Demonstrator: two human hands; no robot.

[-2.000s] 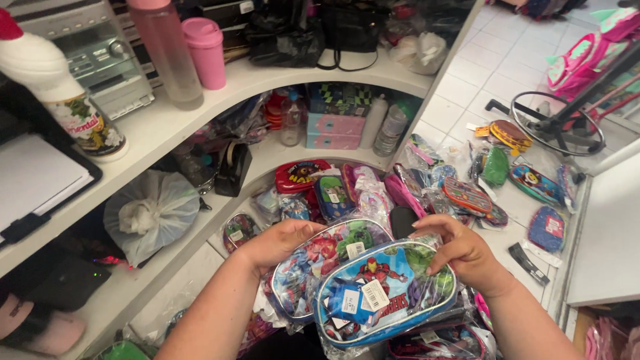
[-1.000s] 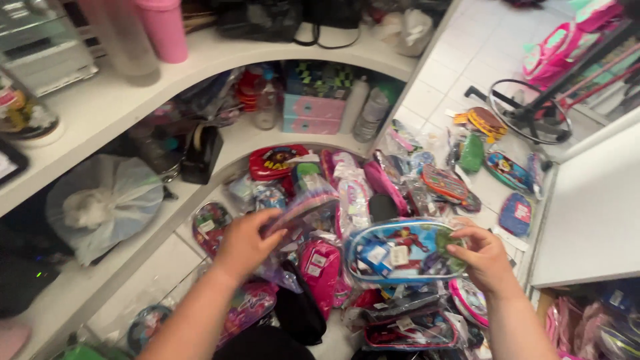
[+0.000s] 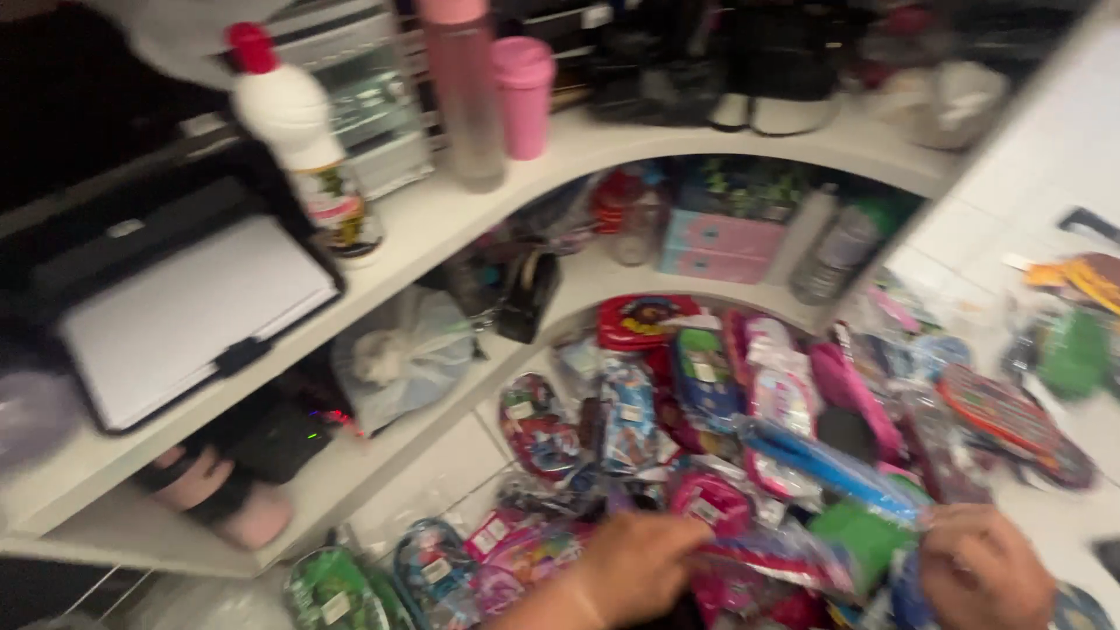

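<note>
My right hand (image 3: 989,564), at the lower right, grips the end of a blue pencil case in clear plastic (image 3: 836,468), seen nearly edge-on. My left hand (image 3: 643,560), blurred at the bottom centre, has its fingers at the end of a red and purple case in plastic (image 3: 774,556); the blur hides the exact hold. Under and around both hands lies a pile of wrapped cases, among them a red one (image 3: 647,321), a dark blue and green one (image 3: 704,376) and a pink round-ended one (image 3: 713,503).
A curved white shelf (image 3: 595,188) carries a white bottle with a red cap (image 3: 293,131), a pink cup (image 3: 523,96), a tall tumbler (image 3: 468,105) and a clipboard with paper (image 3: 201,315). Pink boxes (image 3: 722,248) and a tied plastic bag (image 3: 407,359) sit on the lower shelf.
The blue case, earlier face-up in my right hand, is now turned nearly edge-on. The view has swung left. Both hands appear lower in the frame.
</note>
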